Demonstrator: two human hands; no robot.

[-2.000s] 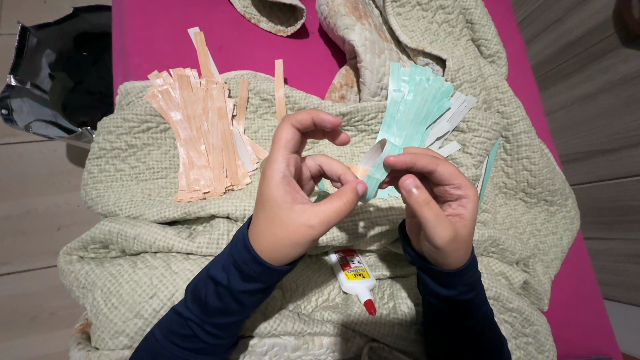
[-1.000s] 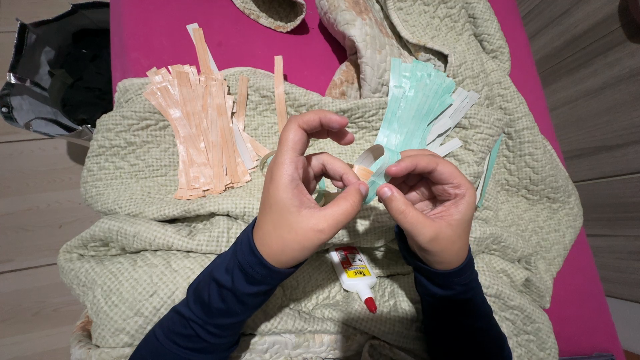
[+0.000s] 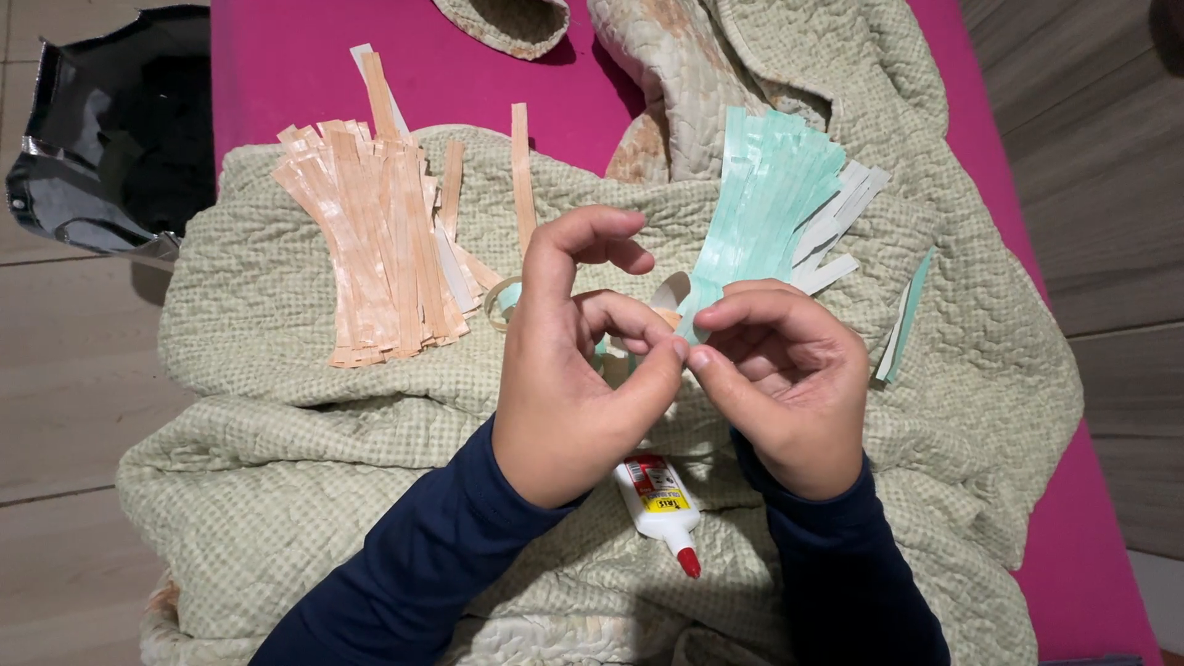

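Note:
My left hand [image 3: 578, 370] pinches a small curled paper strip [image 3: 670, 294] between thumb and index finger. Facing it, my right hand [image 3: 786, 375] has its thumb and index fingertip at the same strip, partly hidden by the fingers. Behind my hands lies a fan of mint-green paper strips [image 3: 768, 199], with white-backed strips [image 3: 837, 217] at its right side. To the left is a pile of peach paper strips [image 3: 379, 240]. Joined paper rings [image 3: 502, 303] show partly behind my left hand. Below my hands lies a white glue bottle [image 3: 659, 504] with a red tip.
A rumpled pale green quilted blanket [image 3: 305, 481] lies under everything on a magenta surface [image 3: 435, 88]. One peach strip [image 3: 522, 176] lies apart, and a folded green strip [image 3: 905, 319] is at the right. A black shiny bag [image 3: 120, 139] stands open at the upper left.
My fingertips have come closer together at the small strip. The piles and the glue bottle have not plainly moved.

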